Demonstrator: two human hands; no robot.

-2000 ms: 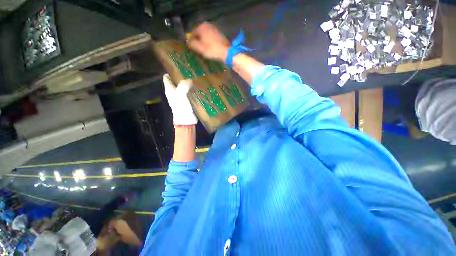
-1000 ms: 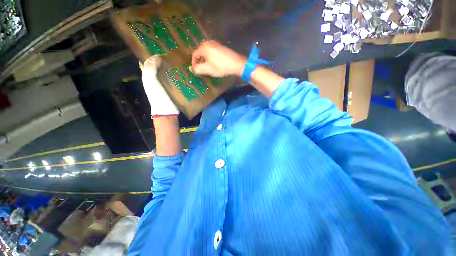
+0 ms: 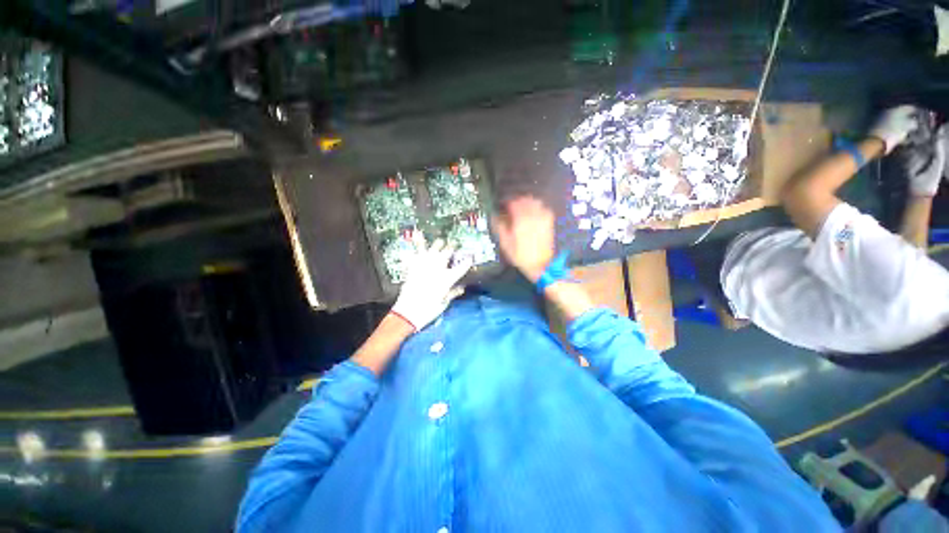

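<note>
A dark board carrier (image 3: 421,217) lies flat on the bench, component side up. Its pockets hold several circuit boards (image 3: 453,192), pale green with silver, white and red bits. My left hand (image 3: 429,285), in a white knit glove, rests over the carrier's near edge and the near boards; its grip cannot be made out. My bare right hand (image 3: 528,231), slightly blurred, is just right of the carrier with fingers spread and nothing visible in it. A blue wrist strap (image 3: 555,272) is on my right wrist.
A heap of shiny silver pieces (image 3: 666,156) lies right of my right hand, on and beside a cardboard tray (image 3: 780,156). A coworker in a white shirt (image 3: 822,281) is at the right. A black cabinet (image 3: 172,333) stands at the lower left; cardboard (image 3: 650,300) shows below the bench.
The carrier was held up with its tan underside and green boards showing; it now lies flat on the bench, component side up. My right hand has left it. The view has shifted, showing the coworker.
</note>
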